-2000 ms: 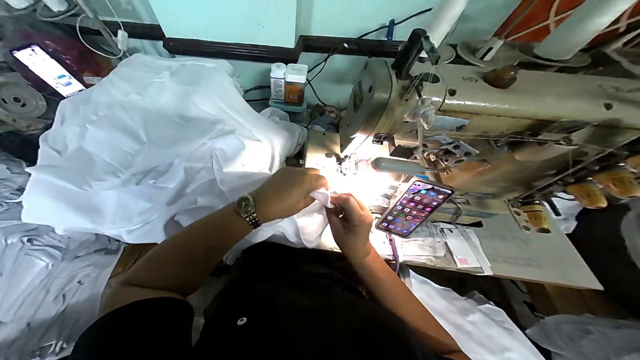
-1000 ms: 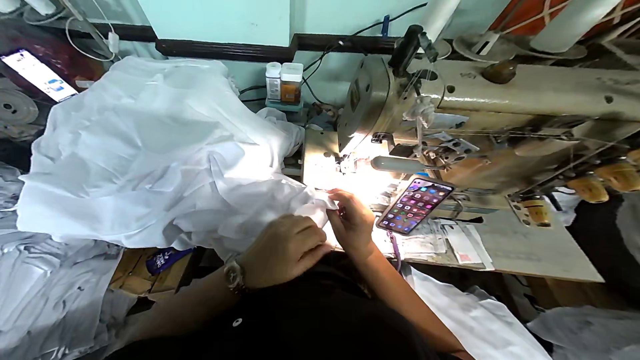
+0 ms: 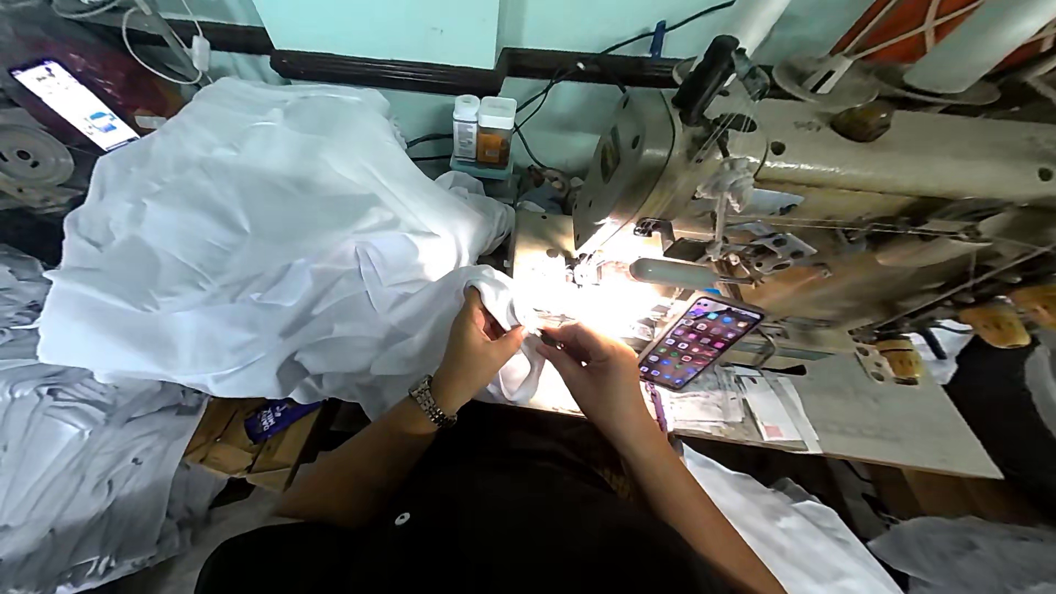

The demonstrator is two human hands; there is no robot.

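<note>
White fabric (image 3: 247, 239) lies heaped on the left, and a fold of it reaches to the front of the sewing machine (image 3: 635, 181). My left hand (image 3: 478, 351), with a metal-band watch (image 3: 431, 402) at the wrist, holds that fold between thumb and fingers. Close beside it, my right hand (image 3: 590, 363) pinches a small dark item (image 3: 549, 339) at the fabric's edge; its kind cannot be made out. The lamp's glare washes out the needle area. A smartphone (image 3: 701, 342) with a lit screen leans right of my right hand.
Two small bottles (image 3: 483, 132) stand behind the fabric. Another lit phone (image 3: 74, 106) is at the far left. Papers (image 3: 771, 408) lie on the machine table (image 3: 899, 412). A cardboard box (image 3: 239, 441) is below the heap, beside stacked white cloth (image 3: 82, 462). Thread cones stand top right.
My left hand has moved up from low near my body, and now grips a raised fold of the fabric. My right hand stays close to the same place, with a small dark item now visible in it.
</note>
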